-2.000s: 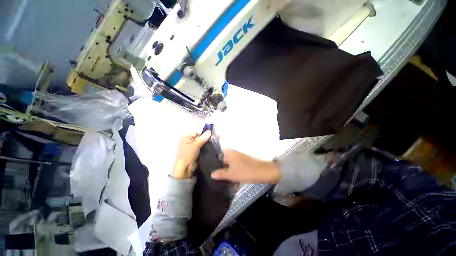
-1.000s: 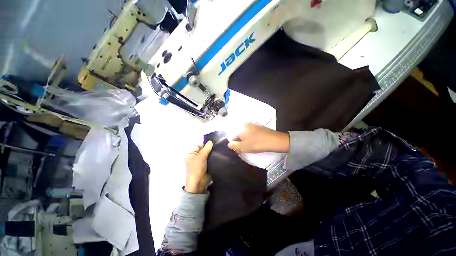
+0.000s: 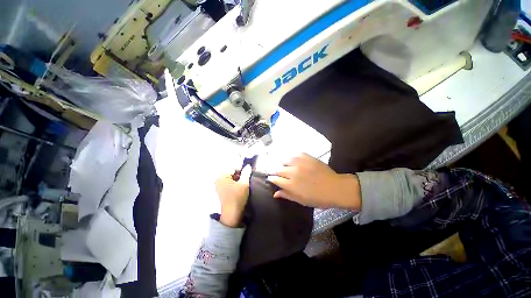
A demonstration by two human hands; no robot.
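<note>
A dark fabric piece (image 3: 276,224) lies at the table's front edge and hangs over it, its top edge just below the needle area. My left hand (image 3: 234,195) pinches its upper left corner between thumb and fingers. My right hand (image 3: 311,181) lies at its upper right edge, fingers spread; whether it grips the cloth is unclear. The presser foot and needle area (image 3: 256,137) is above both hands, partly lost in lamp glare. The white sewing machine (image 3: 303,55) has a blue stripe and "JACK" lettering.
Stacked dark panels (image 3: 372,110) lie under the machine arm, right of the needle. A long dark strip (image 3: 147,215) and loose white pieces (image 3: 99,169) lie on the left. A ruled scale (image 3: 495,119) runs along the table's front edge. Another machine (image 3: 125,43) stands behind.
The fabric's top edge has come down from the needle and the piece has spread wider. My right hand has moved up, then slightly right, with fingers opening. The view has shifted.
</note>
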